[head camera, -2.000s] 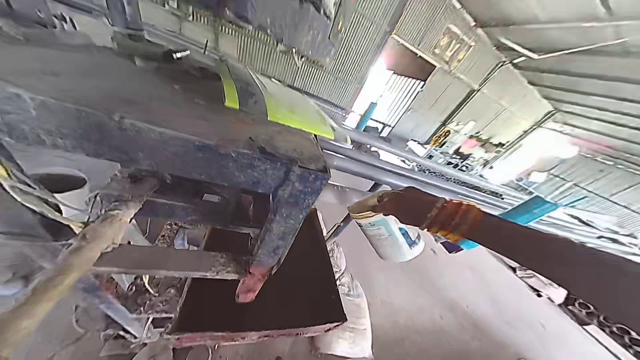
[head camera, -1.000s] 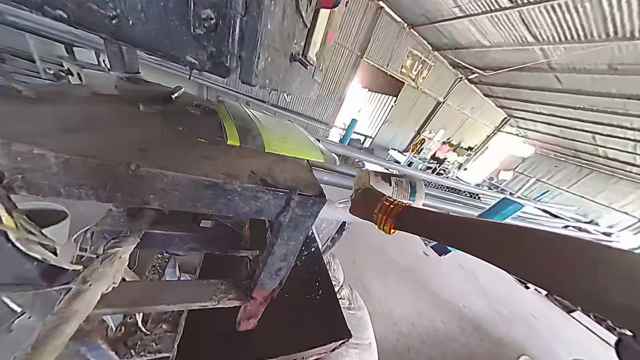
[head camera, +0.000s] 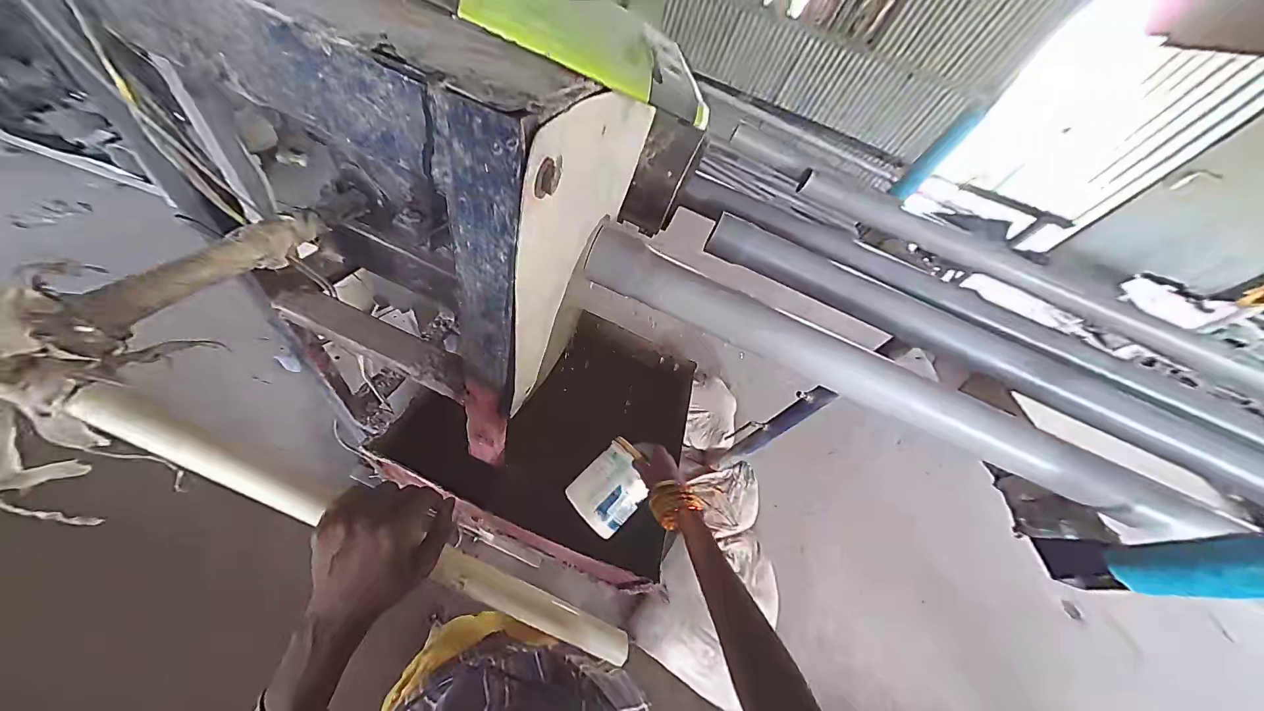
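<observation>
My left hand (head camera: 380, 543) grips a pale round pole (head camera: 197, 444), whose far end at the left carries a frayed, fibrous bundle (head camera: 49, 336). My right hand (head camera: 657, 469) holds a white plastic tub (head camera: 607, 489) with a printed label by its rim, tilted over a dark, square-cornered tray or tank (head camera: 612, 395). Whether the dark area is liquid or a solid surface, I cannot tell. An orange band circles my right wrist. The red-tipped leg (head camera: 484, 425) of a blue metal frame (head camera: 484, 247) comes down at the dark tray.
Long grey pipes (head camera: 839, 355) run from beside the frame to the right. Crumpled plastic sacks (head camera: 731, 494) lie along the tray's right side. A wooden pole (head camera: 188, 281) and scraps are at the left. A blue bar (head camera: 780, 425) lies on the floor near the sacks.
The view has turned downward strongly. My right hand with the tub, earlier out to the right near the pipes, is now over the dark tray. My left hand and the pale pole have come into view.
</observation>
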